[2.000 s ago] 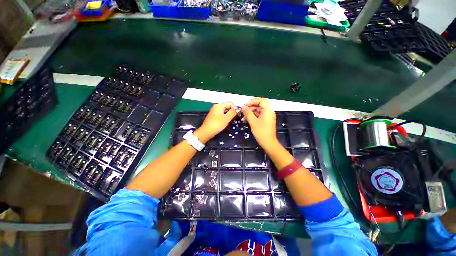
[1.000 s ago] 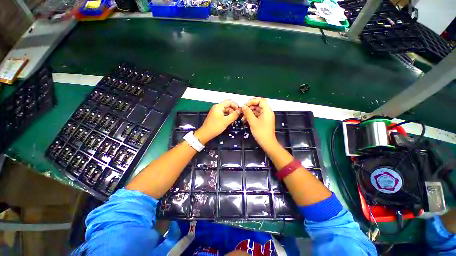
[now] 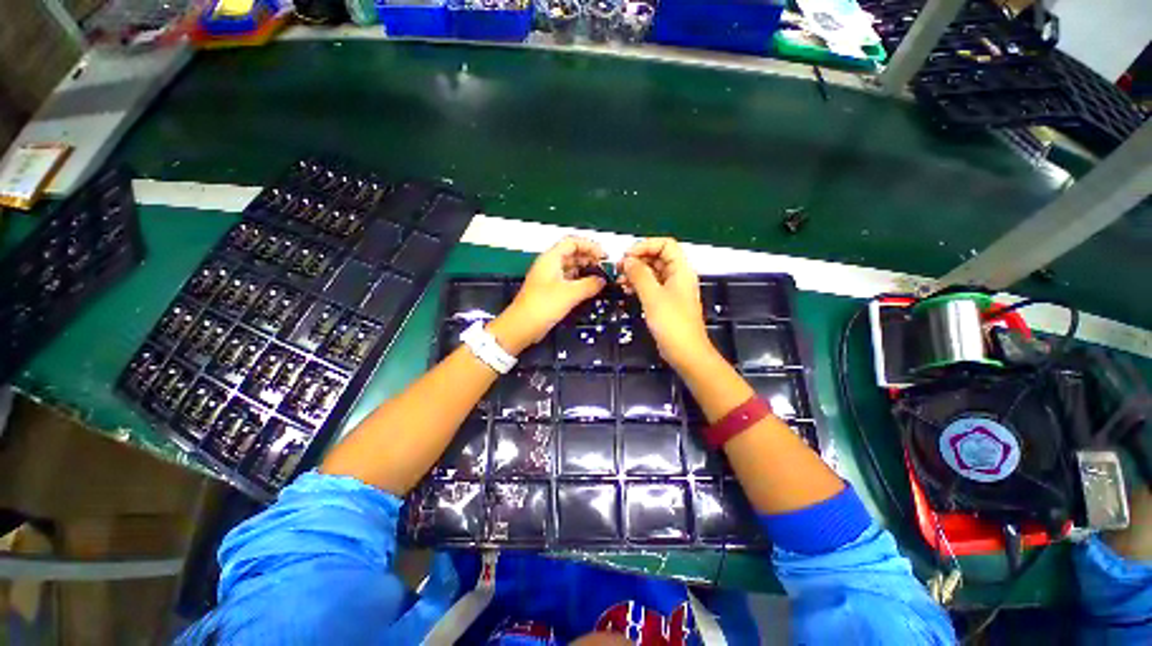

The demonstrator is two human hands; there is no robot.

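My left hand (image 3: 556, 288) and my right hand (image 3: 662, 289) meet fingertip to fingertip above the top edge of the centre tray (image 3: 588, 454). A small dark unit (image 3: 612, 271) is pinched in my left fingertips, mostly hidden by them. My right fingertips are closed at its right side; whether they hold a separate tiny part is too small to tell. White and silvery tiny loose parts (image 3: 589, 336) lie in the tray's upper cells, just below my hands.
The left tray (image 3: 366, 284) holds rows of metallic-looking units. A dark stray unit (image 3: 793, 220) lies on the green belt (image 3: 556, 139). At right are a solder wire reel (image 3: 953, 333), a black fan (image 3: 980, 449) and another person's blue sleeve (image 3: 1118, 583). Blue bins (image 3: 718, 25) stand at the far side.
The stray unit has moved right along the belt. My right fingertips have shifted a little away from my left ones. At the far right, another person's arm has come in beside the fan.
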